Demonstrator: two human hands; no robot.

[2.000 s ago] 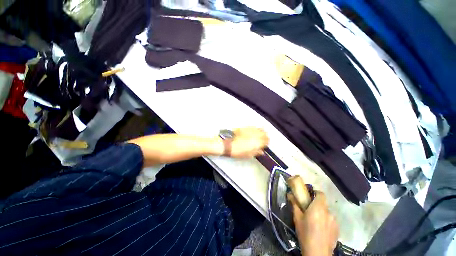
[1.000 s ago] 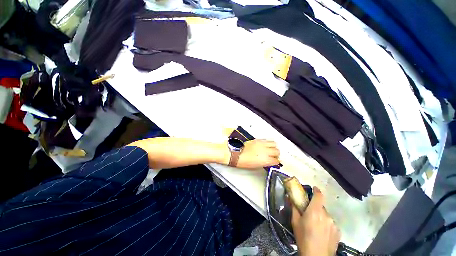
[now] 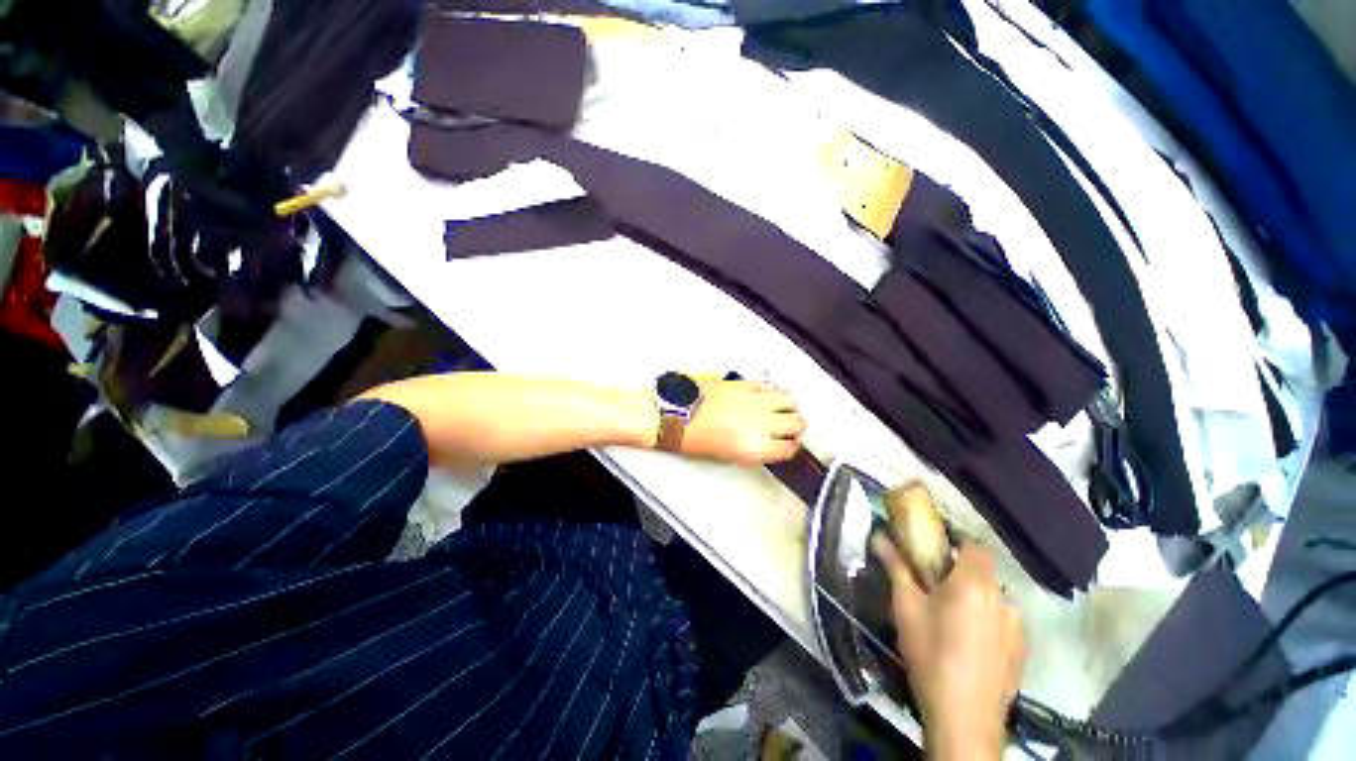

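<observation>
My right hand [image 3: 959, 632] is shut on the tan handle of the steam iron [image 3: 845, 572], near the table's front edge. The iron's tip touches or overlaps the right end of a small dark strip [image 3: 800, 471]. My left hand [image 3: 744, 422], with a watch on the wrist, lies flat over the strip's left part and covers most of it. A small dark bit shows just above the hand. Whether the left fingers grip the strip or only press it cannot be told. No template shows on the strip.
Long dark brown panels [image 3: 744, 260] run beyond my hands. A folded dark bundle [image 3: 989, 320] with a tan pattern piece [image 3: 867, 185] lies behind them, scissors [image 3: 1118, 479] at its right. Black panels [image 3: 1063, 208] curve farther back. A grey cloth [image 3: 1190, 662] and the iron's cord are at right.
A second ago my left hand was nearer the iron's tip; it has moved back left, showing more strip between hand and iron. The iron sits slightly farther right in view, still held.
</observation>
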